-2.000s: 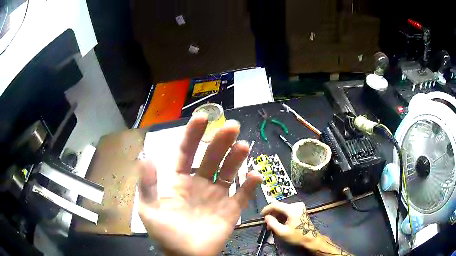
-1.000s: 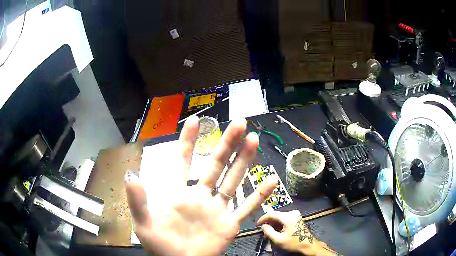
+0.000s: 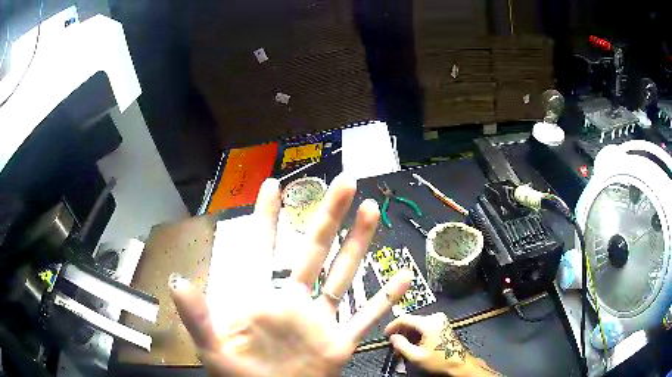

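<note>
My left hand (image 3: 284,316) is raised large and close to the camera, palm facing me, fingers spread, a ring on one finger, holding nothing. My right hand (image 3: 426,344) rests at the bottom, closed on a slim dark pen-length tool (image 3: 390,362), perhaps tweezers; its lower end is cut off by the frame. A short spare PCB panel (image 3: 410,289) with yellow-black parts lies at an angle just behind my right hand. My left hand hides part of the white sheet (image 3: 230,254).
A grey pot (image 3: 455,254), black soldering station (image 3: 519,239) and white fan (image 3: 625,247) stand to the right. Green-handled side cutters (image 3: 399,208) lie behind the panel. The yellow tub (image 3: 304,200) is behind my left hand. Two metal output rails (image 3: 110,309) jut in at left.
My left hand has stayed raised, its fingers spreading wider and its thumb moving left. My right hand has barely moved. The view has shifted slightly.
</note>
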